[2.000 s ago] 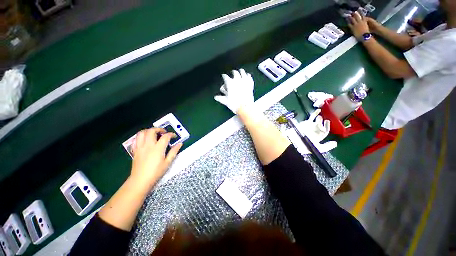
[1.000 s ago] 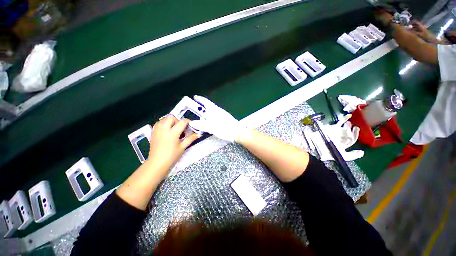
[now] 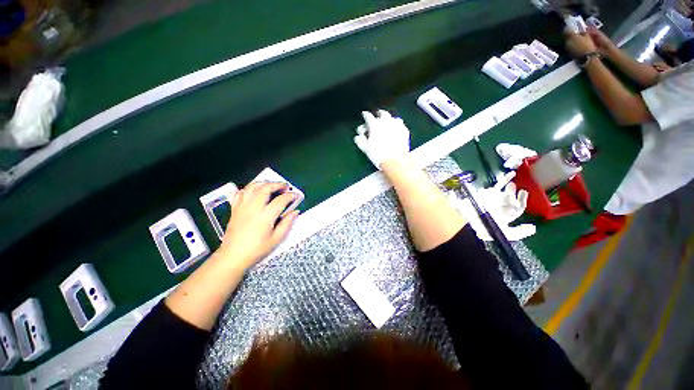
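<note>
My bare left hand [image 3: 255, 222] holds a white housing [image 3: 272, 180] on the green conveyor belt, its fingers curled over the window. Another housing [image 3: 217, 199] lies close beside it, partly behind the hand. My right hand [image 3: 386, 139], in a white glove, is over the belt near the rail with its fingers bent down. Whether anything is under it is hidden. A single housing [image 3: 439, 107] lies just beyond it. More housings lie at the left, including one [image 3: 179, 241] near my left forearm and one [image 3: 87, 297] farther along.
Bubble wrap [image 3: 316, 266] lies under my forearms with a white card [image 3: 367, 296]. A black-handled tool [image 3: 498, 236], loose gloves [image 3: 502, 206] and a red tray [image 3: 546, 199] with a bottle [image 3: 553, 167] lie right. A co-worker's arms [image 3: 616, 84] work beyond several housings [image 3: 502, 71].
My right hand has left the housing by my left hand and moved right along the belt. Housings have shifted toward the lower left. One housing shows where two lay at the upper right.
</note>
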